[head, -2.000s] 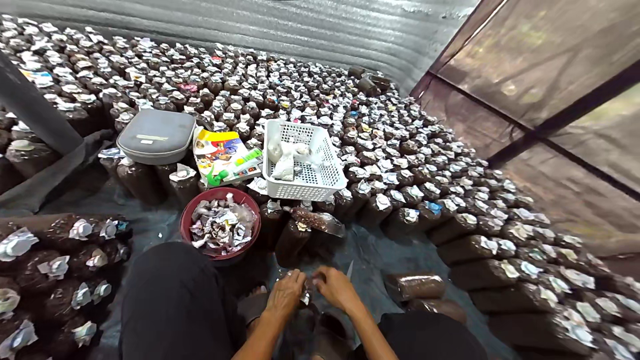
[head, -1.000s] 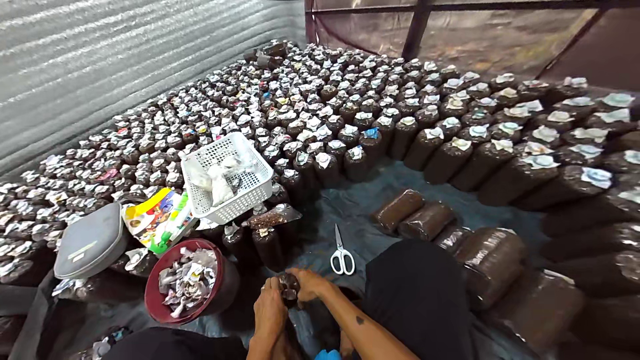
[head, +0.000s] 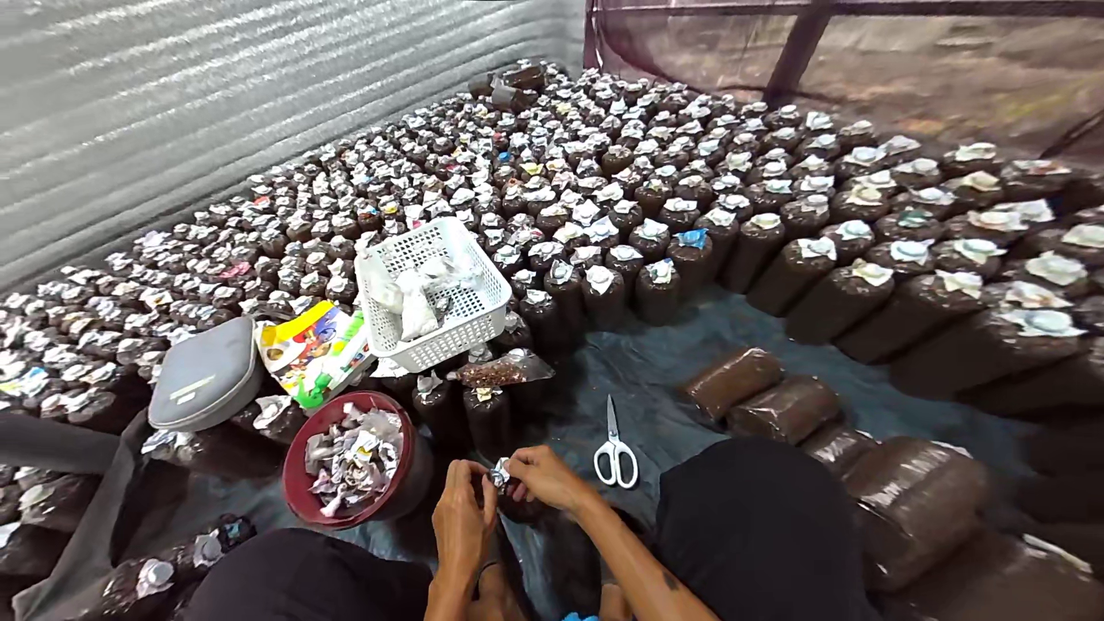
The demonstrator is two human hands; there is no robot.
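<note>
My left hand (head: 466,509) and my right hand (head: 545,479) meet over a dark filled plastic bag (head: 524,511) between my legs. The fingers of both pinch a piece of printed paper (head: 499,473) at its top. White-handled scissors (head: 616,453) lie on the dark sheet to the right of my hands. To the left stands a red bucket (head: 297,470) with crumpled paper scraps (head: 355,457). Beyond it a white perforated basket (head: 461,341) holds white plastic bags (head: 417,302). A small clear bag of brown grains (head: 504,371) lies just in front of the basket.
Rows of upright paper-topped bags (head: 604,289) fill the back and right. Several filled bags (head: 914,487) lie on their sides by my right knee. A grey case (head: 207,375) and a colourful packet (head: 315,349) rest on bags at left. Dark sheeting (head: 651,371) covers the floor.
Both hands are now at a piece of paper on the bag top, where one second ago they were around the bag's dark top. The view has swung to the right since two seconds ago.
</note>
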